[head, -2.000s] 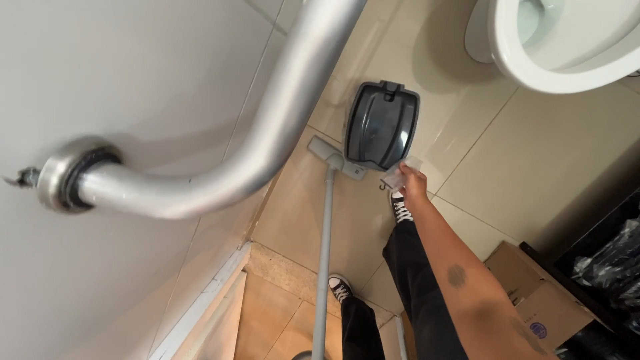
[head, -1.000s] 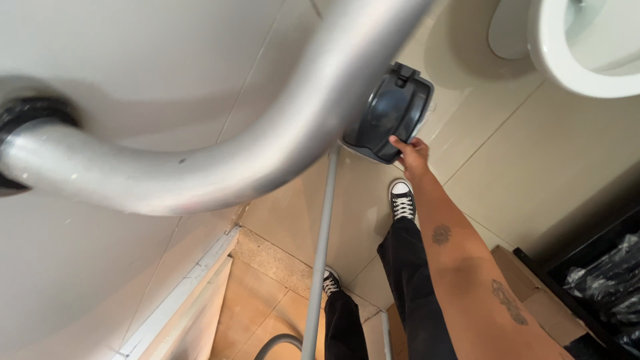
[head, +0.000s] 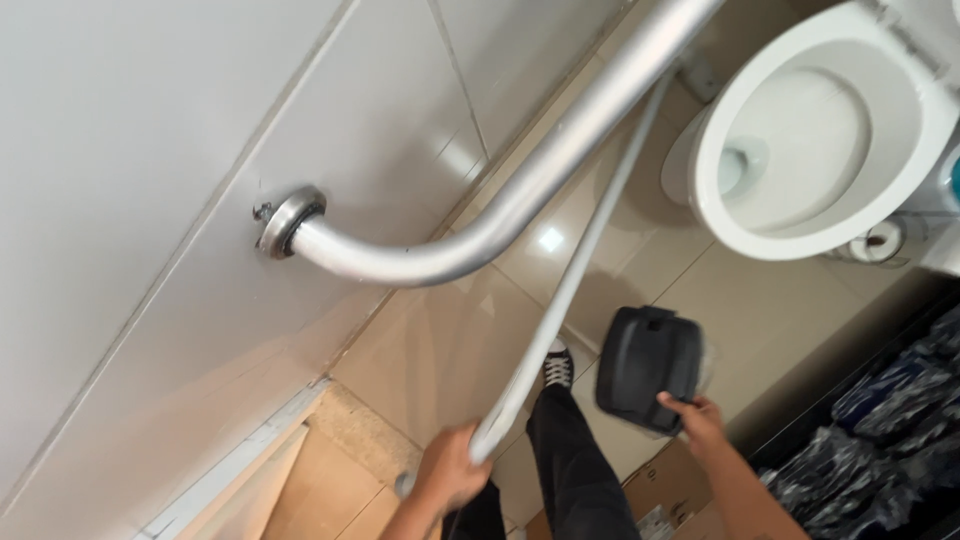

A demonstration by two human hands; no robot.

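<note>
My left hand (head: 452, 466) is closed around the lower end of a grey vacuum wand (head: 574, 277), whose floor head (head: 697, 75) lies at the top, beside the toilet base. With my right hand (head: 694, 424) I grip the near right edge of a dark plastic bin or lid (head: 649, 367), thumb on its top face; some clear plastic shows along its right side. The dark piece is to the right of my shoe, over the tiled floor. Whether it is lifted off the floor I cannot tell.
A metal grab rail (head: 517, 199) on the tiled wall crosses the view above the wand. A white toilet (head: 709, 176) stands at upper right, with a toilet roll (head: 876, 241) beside it. Plastic-wrapped things (head: 832, 472) and a cardboard box (head: 660, 487) lie at lower right.
My left hand has come into view, holding the wand. The floor head has moved from beside the dark piece to near the toilet. My right hand has brought the dark piece nearer me. The view has shifted.
</note>
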